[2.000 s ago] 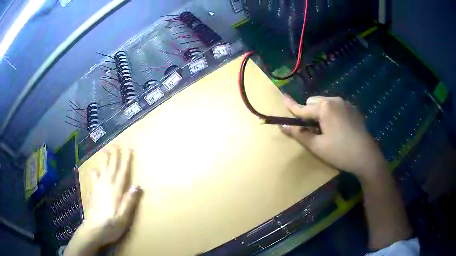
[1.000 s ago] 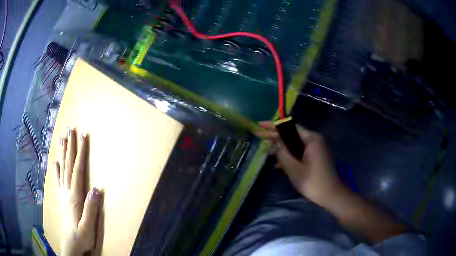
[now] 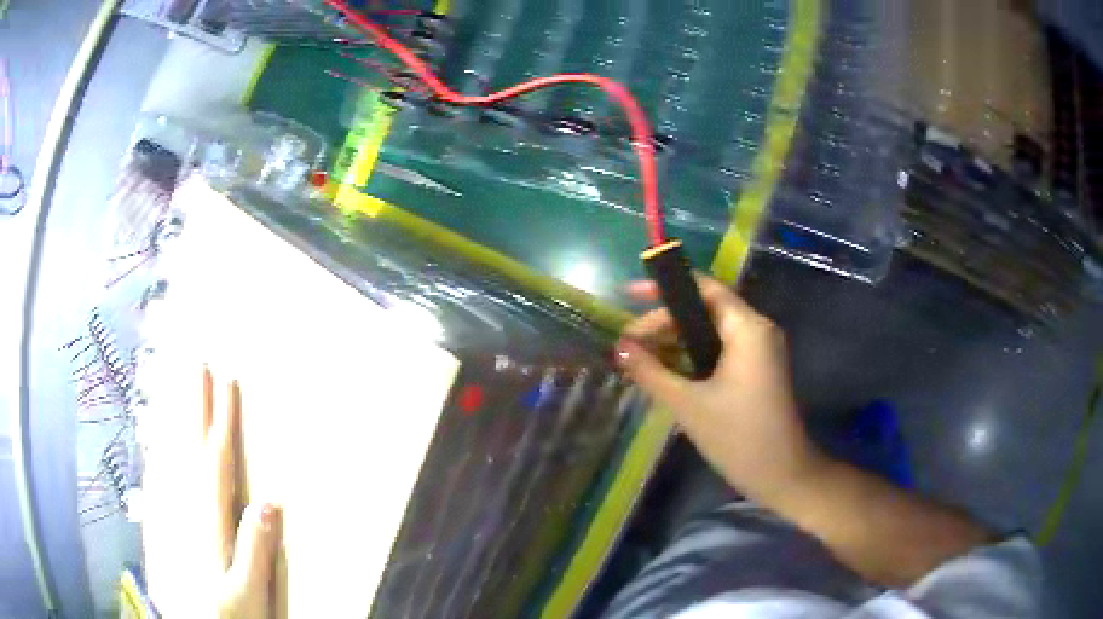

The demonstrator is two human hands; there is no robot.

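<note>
The cardboard divider sheet (image 3: 333, 411) glares white and lies over a clear tray (image 3: 514, 466) at lower left. My left hand (image 3: 250, 550) rests flat on the sheet, partly washed out by glare and cut off by the bottom edge. My right hand (image 3: 750, 399) holds the black test probe (image 3: 686, 308) against its palm. Its thumb and index fingertips are close together at the tray's right edge; whether they pinch it is unclear. The red probe cable (image 3: 635, 115) loops up from the probe to the top left.
At far left, a back sorting tray shows thin wires (image 3: 97, 375) sticking up. A clear slotted tray (image 3: 544, 175) lies on the green mat (image 3: 508, 230) beyond yellow tape (image 3: 484, 260). Stacked clear trays (image 3: 1004, 230) stand at upper right. A blue object (image 3: 881, 441) is at lower right.
The view has turned right. My right hand has left the sheet with the probe and moved to the tray's right edge. My left hand stays on the sheet, which now looks white.
</note>
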